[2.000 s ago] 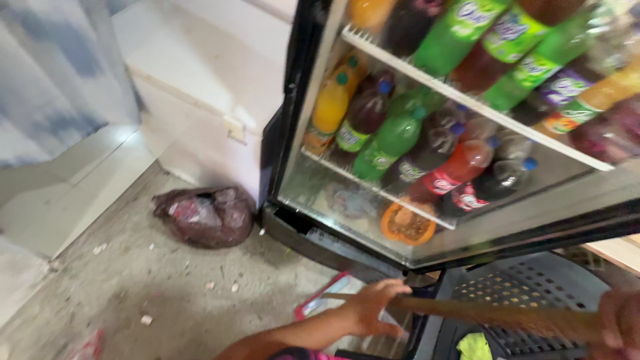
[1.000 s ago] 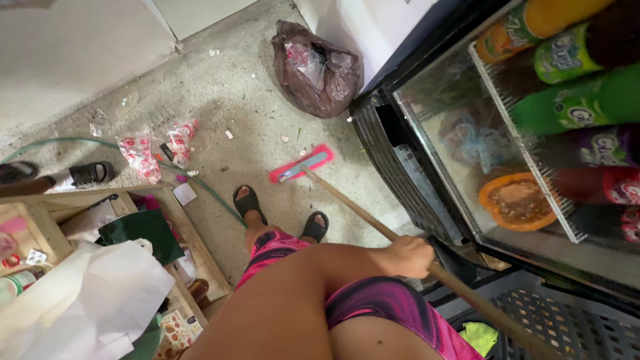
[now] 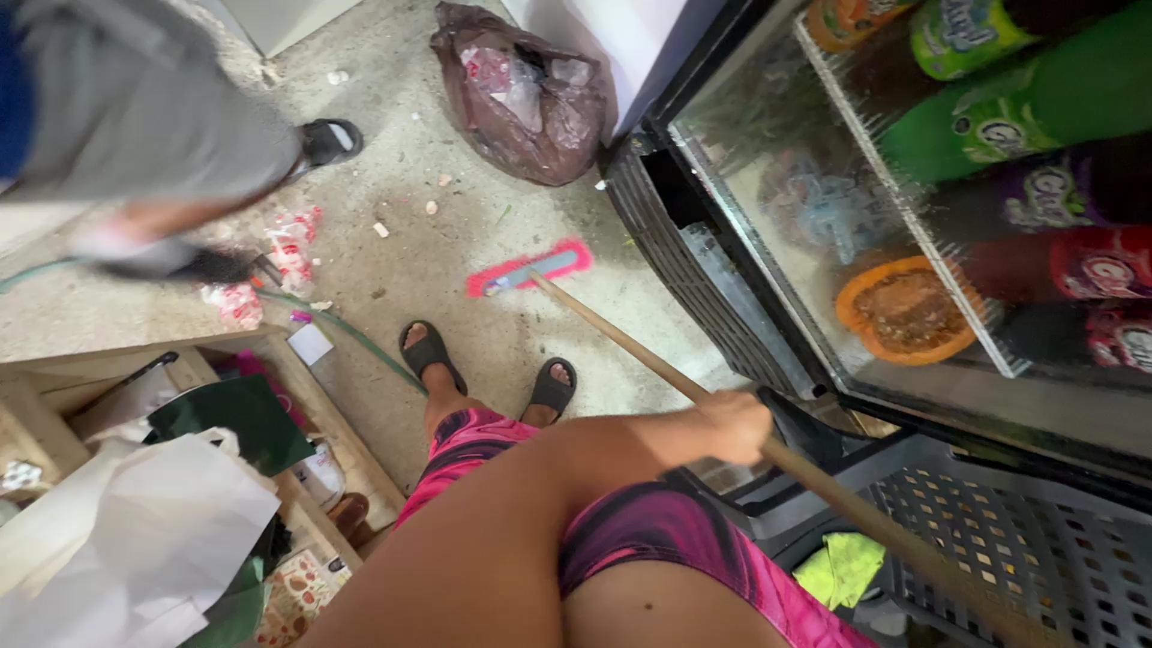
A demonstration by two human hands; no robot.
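Note:
My left hand (image 3: 738,425) is closed around the wooden handle (image 3: 621,335) of a push broom, with my forearm reaching across from the lower left. The broom head (image 3: 533,270), grey-blue with pink bristles, lies on the concrete floor ahead of my sandalled feet. From my left hand the handle runs on to the lower right, past a black perforated plastic crate (image 3: 999,531). My right hand is out of view. White and red plastic wrappers (image 3: 292,252) and small pale scraps lie on the floor left of the broom head.
Another person's legs (image 3: 162,117) are at the upper left, beside a green hose (image 3: 364,340). A filled brown plastic bag (image 3: 531,99) stands near the glass-door drinks fridge (image 3: 756,243). A wooden shelf unit (image 3: 355,441) with papers is at lower left; a yellow-green cloth (image 3: 839,569) is by the crate.
The other person has moved in from the left edge, near the wrappers. My left hand stays on the broom handle. The view has swung down from the fridge to the floor since the first frame.

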